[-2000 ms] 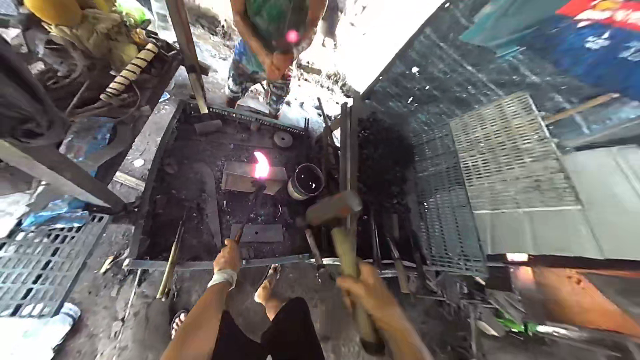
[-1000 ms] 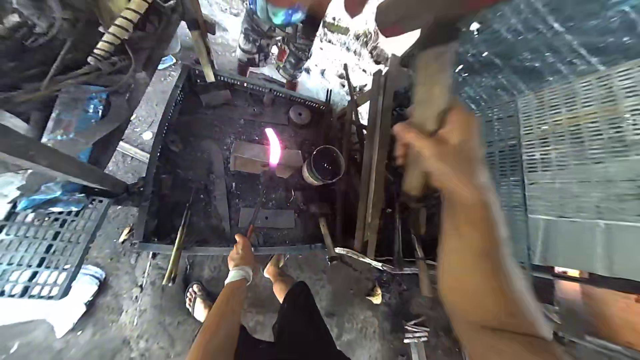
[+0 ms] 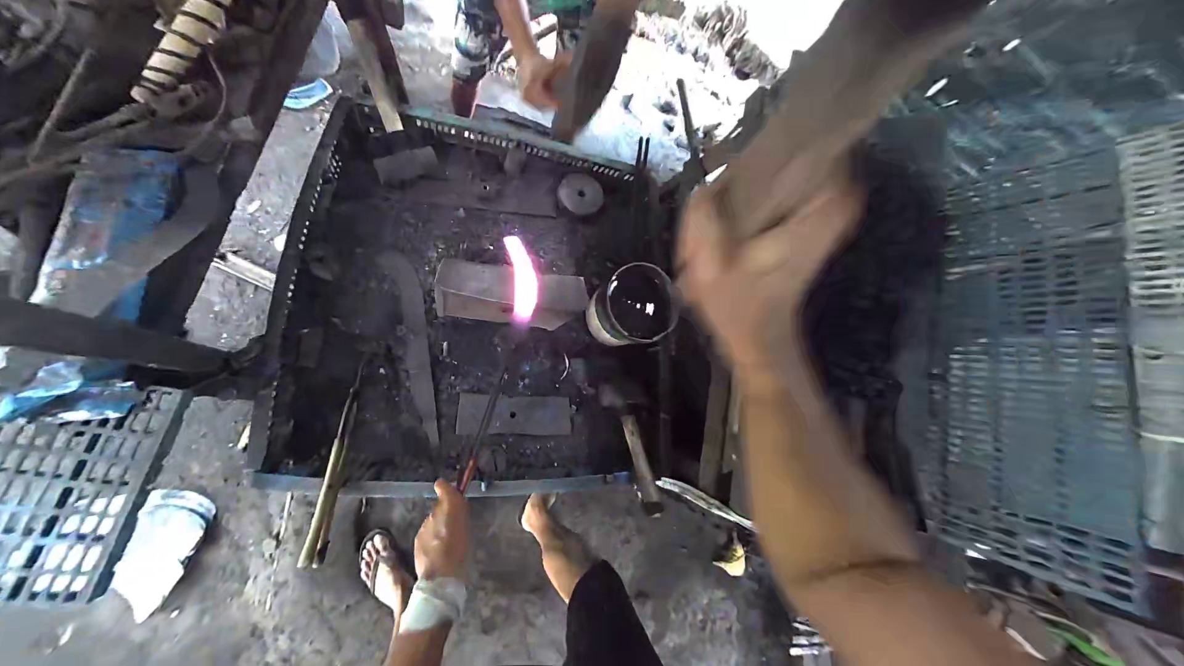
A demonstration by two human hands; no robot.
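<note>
My left hand (image 3: 442, 541), wrapped in a pale band at the wrist, grips the near end of a thin metal rod (image 3: 488, 416). The rod leads to a curved, glowing hot metal piece (image 3: 523, 282) lying over a steel anvil block (image 3: 470, 289). Raised at the right, my right hand (image 3: 772, 254) is closed around the wooden handle of a hammer (image 3: 805, 111); hand and tool are blurred, and the head is at the top edge. Right of the block stands a round can of dark liquid (image 3: 633, 305). A flat plate with a hole (image 3: 514, 415) lies below the block.
A second hammer (image 3: 638, 453) leans over the near rim of the plastic tray (image 3: 555, 485). A curved blade blank (image 3: 414, 342), a round disc (image 3: 580, 194) and wooden-handled tongs (image 3: 331, 481) lie around. A co-worker's hand (image 3: 541, 79) shows beyond the far rim, beside a blurred dark tool.
My right hand has lifted the hammer from low at the right, where it was two seconds ago. The glowing piece remains over the block. The view has shifted.
</note>
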